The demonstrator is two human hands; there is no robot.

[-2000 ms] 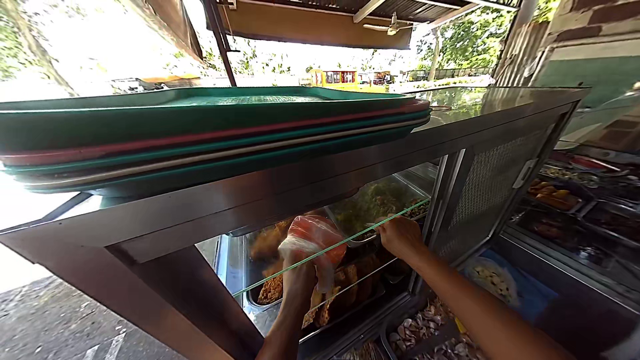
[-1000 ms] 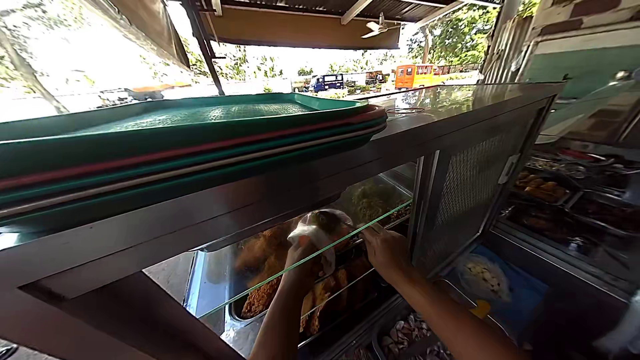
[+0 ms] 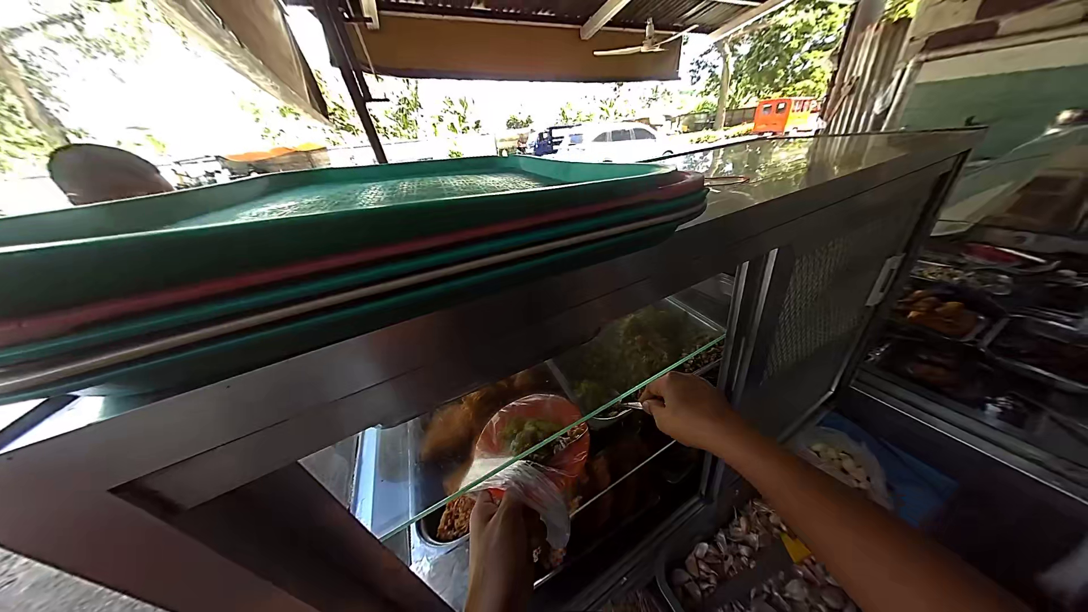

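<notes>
Inside the metal-framed display case, my left hand (image 3: 500, 531) grips the near edge of a reddish plastic plate (image 3: 493, 433) wrapped in a clear plastic bag (image 3: 531, 484). Shredded green food (image 3: 529, 433) lies on the plate. To its right my right hand (image 3: 687, 410) is closed on the handle of a metal utensil (image 3: 631, 405), whose far end is by a container of green food (image 3: 642, 344). A glass pane edge (image 3: 586, 418) crosses in front of the plate. Brown fried food (image 3: 455, 433) is beside and behind the plate.
Stacked plastic trays (image 3: 357, 229) lie on top of the case. Its mesh side panel (image 3: 812, 306) stands at right. Below are a container of garlic (image 3: 731, 552) and a plastic bag of pale pieces (image 3: 841, 463). More food trays (image 3: 943, 314) are farther right. A person's head (image 3: 106, 172) shows beyond the trays.
The plate has tilted into view, with green food visible on it. My right hand now shows a metal utensil. A person's head has appeared at the far left.
</notes>
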